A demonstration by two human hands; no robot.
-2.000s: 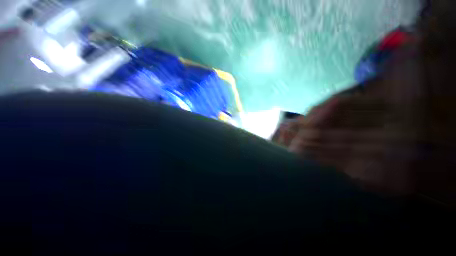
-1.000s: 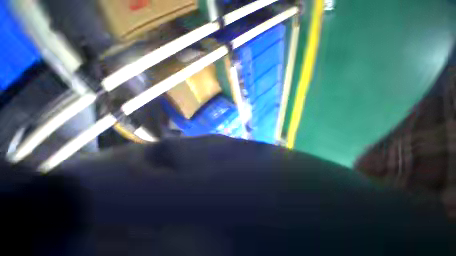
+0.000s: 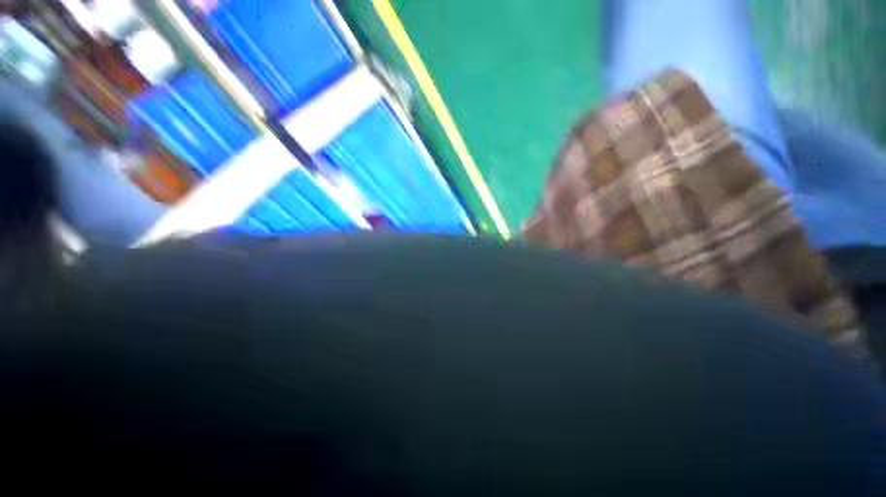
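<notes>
Neither of my hands can be made out. A large dark, blurred surface [image 3: 437, 369] fills the lower half of the view; what it is I cannot tell. Brown checked cloth [image 3: 670, 175], like a garment, rises from behind its edge at the right. Light blue cloth [image 3: 685, 44], perhaps a trouser leg, shows beyond the checked cloth. No worked piece is visible.
Blue bins or panels [image 3: 282, 49] stand behind pale bars [image 3: 262, 175] at the upper left, with blurred orange-brown things [image 3: 160, 175] beside them. A yellow line [image 3: 442, 116] crosses the green floor [image 3: 525, 87].
The view has swung across the floor and racks. The cardboard boxes have left the picture. The checked cloth shows larger and brighter, and the light blue cloth has come into view.
</notes>
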